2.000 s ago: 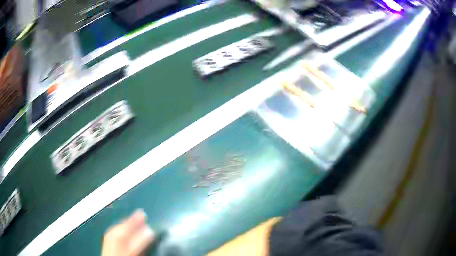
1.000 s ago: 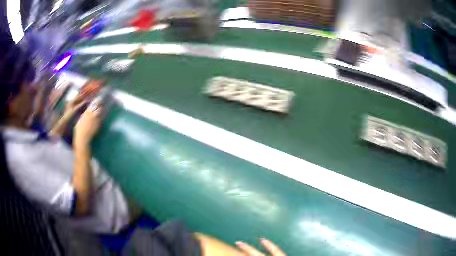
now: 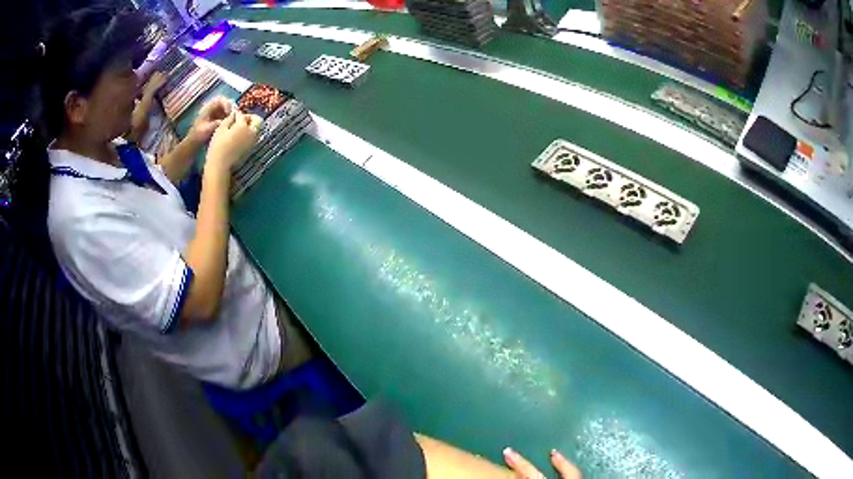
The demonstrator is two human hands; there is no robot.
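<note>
My left hand (image 3: 538,464) is at the bottom edge, mostly cut off. Two fingertips show apart over the green bench (image 3: 449,374), with nothing seen between them; the palm is hidden. A dark sleeve (image 3: 351,447) and part of the forearm show left of it. My right hand is out of the picture. A silver-grey four-port metal housing (image 3: 614,191) lies flat on the dark green belt (image 3: 468,122), its four round openings facing up. A second housing (image 3: 829,321) is cut off at the right edge. Another housing (image 3: 338,70) lies farther up the belt.
A seated person (image 3: 150,234) at left works with both hands above stacked housings (image 3: 281,136), beside a black tray of copper pieces (image 3: 262,97). A white strip (image 3: 524,248) divides bench and belt. Across stand a copper-brown stack (image 3: 687,37) and a white machine (image 3: 809,122). A brass-coloured block (image 3: 369,47) lies on the belt.
The view has swung left along the line and steadied. The neighbour and stacked housings now show more fully. The clear tray seen earlier is out of view. My left fingertips remain at the bottom.
</note>
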